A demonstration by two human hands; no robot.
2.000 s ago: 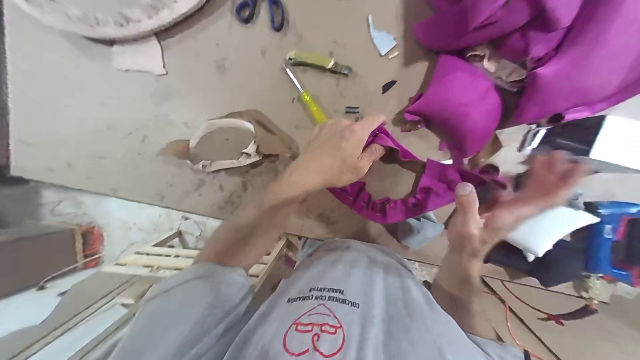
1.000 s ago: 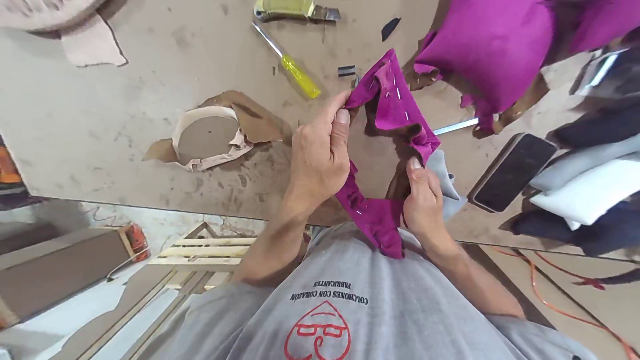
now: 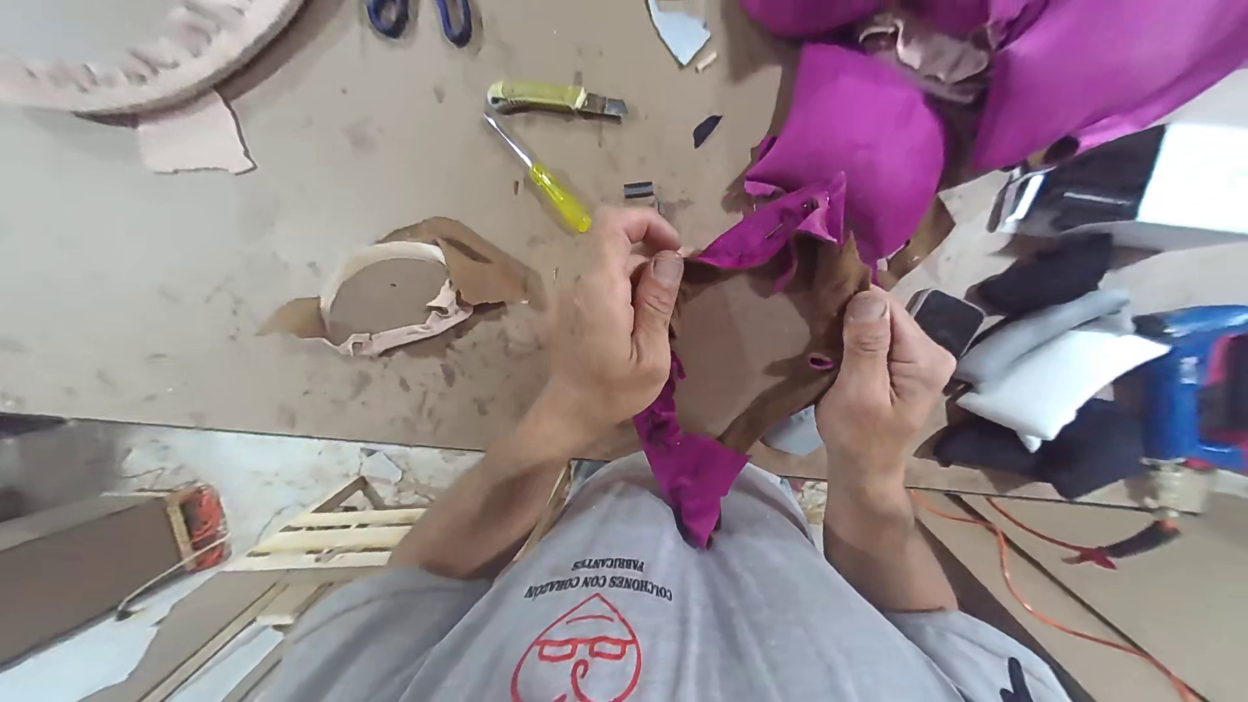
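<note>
A ring of magenta fabric with a brown backing point(image 3: 687, 458) hangs between my two hands, close to my shirt. My left hand point(image 3: 619, 322) pinches its left edge between thumb and fingers. Its right edge is gripped by my right hand point(image 3: 877, 366), thumb on top. Staples or pins show as small marks on the magenta side. Just beyond my left hand lie a yellow-handled screwdriver point(image 3: 558, 195) and a yellow utility knife point(image 3: 546, 97). A cream fabric ring with brown scraps point(image 3: 390, 336) rests on the table to the left.
More magenta fabric point(image 3: 868, 127) is heaped at the upper right. A phone point(image 3: 944, 320), dark and white cloths point(image 3: 1063, 375) and a blue pneumatic tool point(image 3: 1175, 380) lie at right. Blue-handled scissors point(image 3: 453, 18) and a round cream padded piece point(image 3: 234, 49) are at the far side. An orange hose point(image 3: 1033, 595) runs below.
Two seconds ago my right hand was blurred and apart from the fabric; one second ago both hands held it. The ring is now spread wider, with more of its brown side showing.
</note>
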